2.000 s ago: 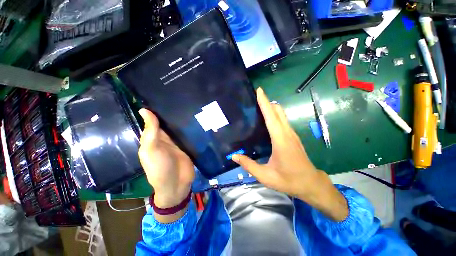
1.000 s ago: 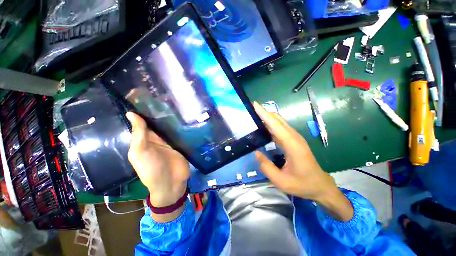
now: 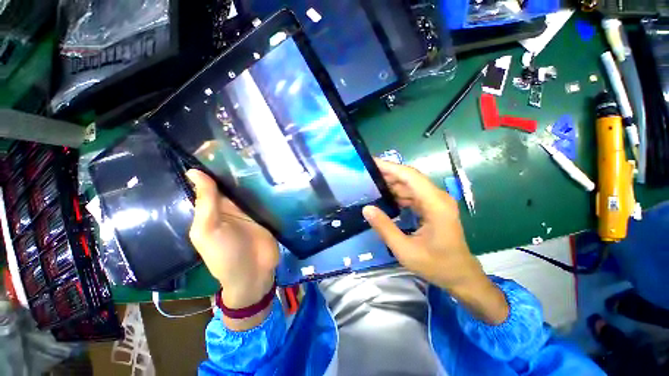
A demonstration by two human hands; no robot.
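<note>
A black-bordered tablet (image 3: 282,139) is held tilted above the bench edge. Its lit screen shows a camera picture with a bright white and blue area and a row of small icons along its left side. My left hand (image 3: 233,239) grips its lower left edge, thumb up along the side. My right hand (image 3: 433,228) holds the lower right corner, thumb at the screen's border and fingers curled behind it. Part of a bluish panel (image 3: 330,266) shows below the tablet near my lap; the tablet hides the rest.
Film-wrapped tablets (image 3: 143,209) and a dark red-black rack (image 3: 51,235) are at left. Another tablet (image 3: 352,55) lies behind. Right: black pen-like tool (image 3: 456,100), red pieces (image 3: 502,117), tweezers (image 3: 460,172), yellow screwdriver (image 3: 613,169). A person's feet (image 3: 623,316) show lower right.
The held tablet's screen went from a dark page with a white square to the camera picture. My right thumb has moved back onto its lower right border. The tablet behind has dimmed.
</note>
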